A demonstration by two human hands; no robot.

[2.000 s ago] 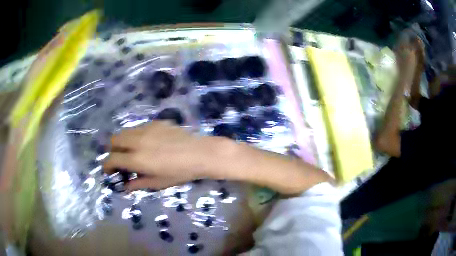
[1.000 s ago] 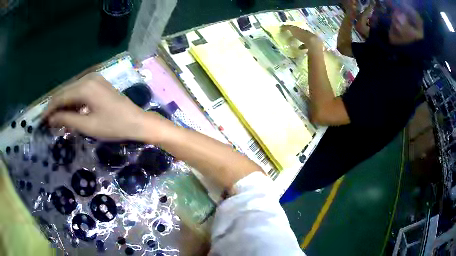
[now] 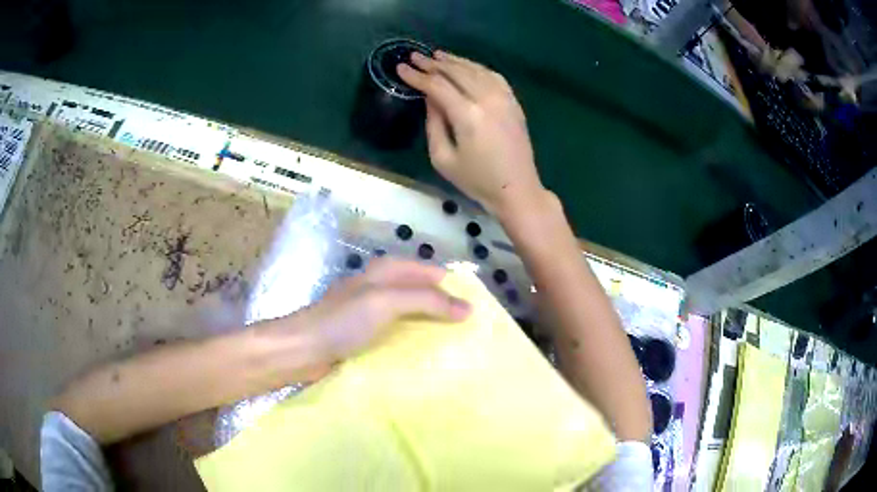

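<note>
A black cylindrical product [image 3: 388, 108] with a pale ring on top stands upright on the dark green belt. My right hand [image 3: 476, 125] is at its top, fingertips over the rim; whether it grips is not clear. My left hand [image 3: 375, 306] holds a yellow cloth [image 3: 433, 399] by its upper edge, close in front of me. The cloth hides much of the parts below. Small black dots [image 3: 425, 251] lie on the clear plastic film [image 3: 293, 255] beyond my left hand.
A stained brown board [image 3: 125, 250] lies at left. A grey metal post [image 3: 789, 245] crosses at right. Black round caps [image 3: 658, 359] and another yellow cloth [image 3: 755, 418] lie at lower right. Another black product [image 3: 755, 221] is on the belt. Other people's hands show at upper right.
The view has swung left. My right hand has moved from the bench parts to the black product on the belt. My left hand has come into view with a yellow cloth.
</note>
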